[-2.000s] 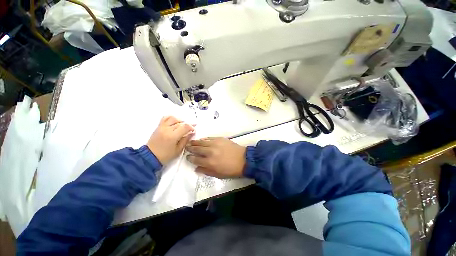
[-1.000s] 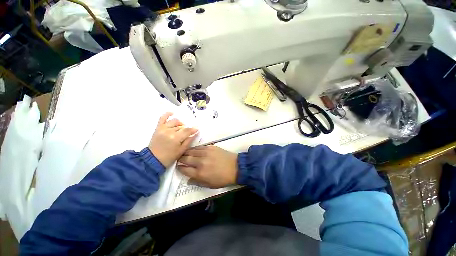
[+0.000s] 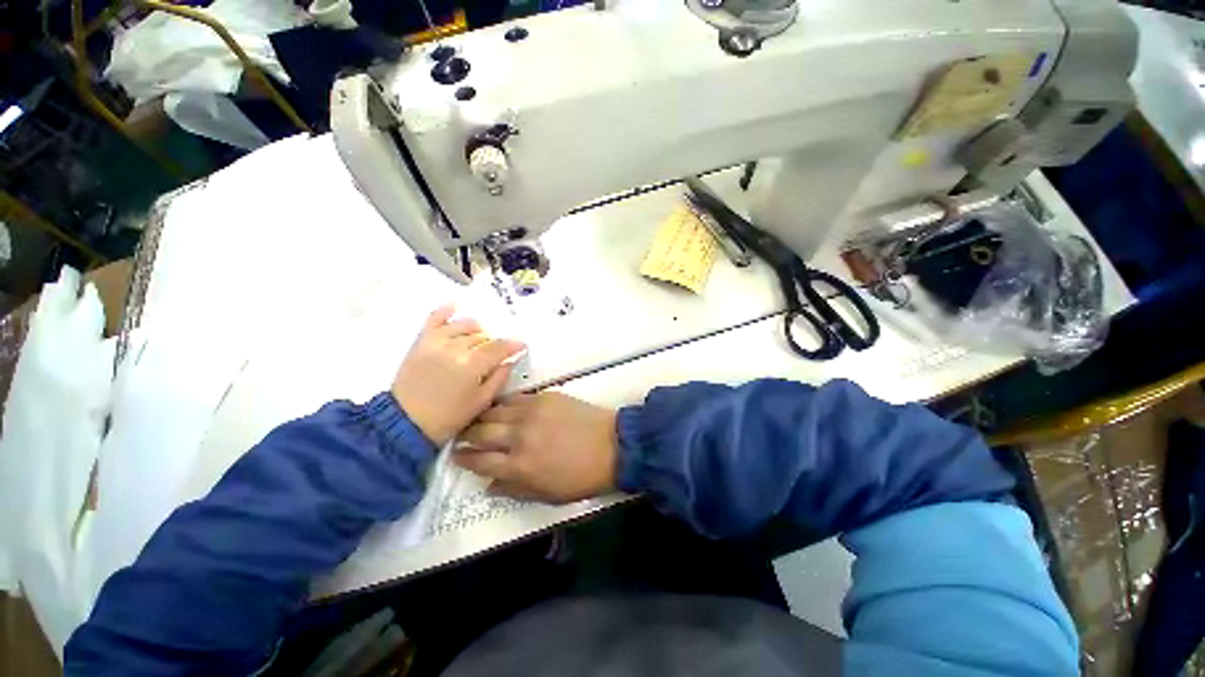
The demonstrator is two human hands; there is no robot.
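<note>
A thin white fabric piece (image 3: 430,495) lies on the white table in front of the needle area (image 3: 500,269) of the off-white sewing machine (image 3: 634,106). It blends into the table. My left hand (image 3: 456,372) is bare and holds the fabric edge just in front of the presser foot. My right hand (image 3: 545,444) is bare, touches my left hand and grips the fabric with its fingertips, partly under the left fingers. The fabric between the fingers is mostly hidden.
Black shears (image 3: 809,294) and a tan card (image 3: 682,251) lie right of the needle. A clear plastic bag (image 3: 1044,284) with dark items sits at the table's right. A loose white fabric pile (image 3: 53,423) is at far left. The table's near edge runs below my hands.
Both hands have moved slightly toward the near left with the fabric. The hanging fabric fold has shifted left, showing more of the printed table scale. The view has shifted slightly.
</note>
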